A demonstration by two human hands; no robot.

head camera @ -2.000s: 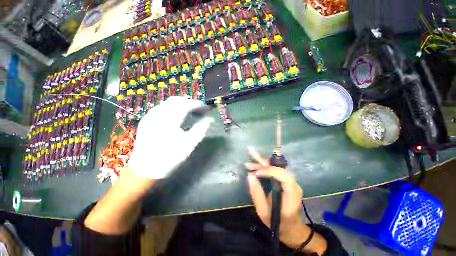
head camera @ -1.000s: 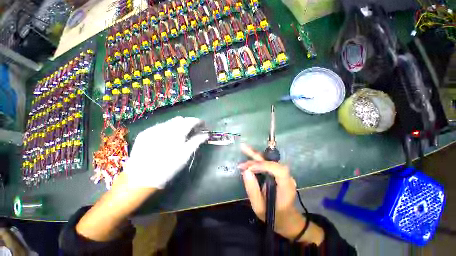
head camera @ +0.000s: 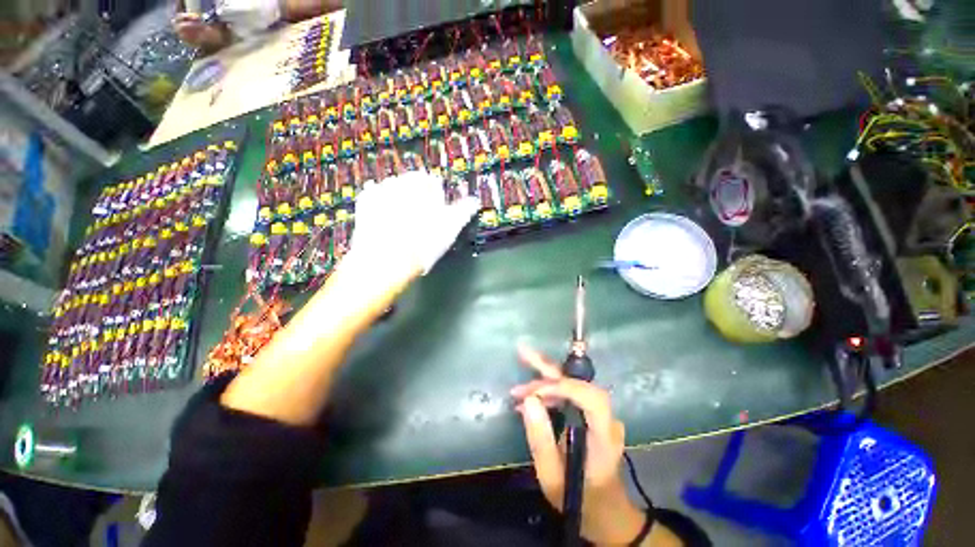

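My left hand [head camera: 404,227], in a white glove, is over the front rows of the large board tray [head camera: 529,227]. Its fingertips are at the boards by the tray's front edge; whether they hold a board cannot be told. My bare right hand [head camera: 572,427] holds the soldering iron [head camera: 578,369] by its black handle, with the metal tip pointing away from me above the green bench top.
A second board tray [head camera: 139,278] lies left, with copper pieces [head camera: 246,338] beside it. A white tub [head camera: 665,256], a yellowish pot [head camera: 757,299] and black soldering station stand right. A copper box [head camera: 641,80], wires [head camera: 919,123] and another person's hand [head camera: 201,32] are farther back.
My left hand has moved forward from the bench top to the tray; the board it held over the bench no longer shows there. My right hand still holds the iron in much the same place.
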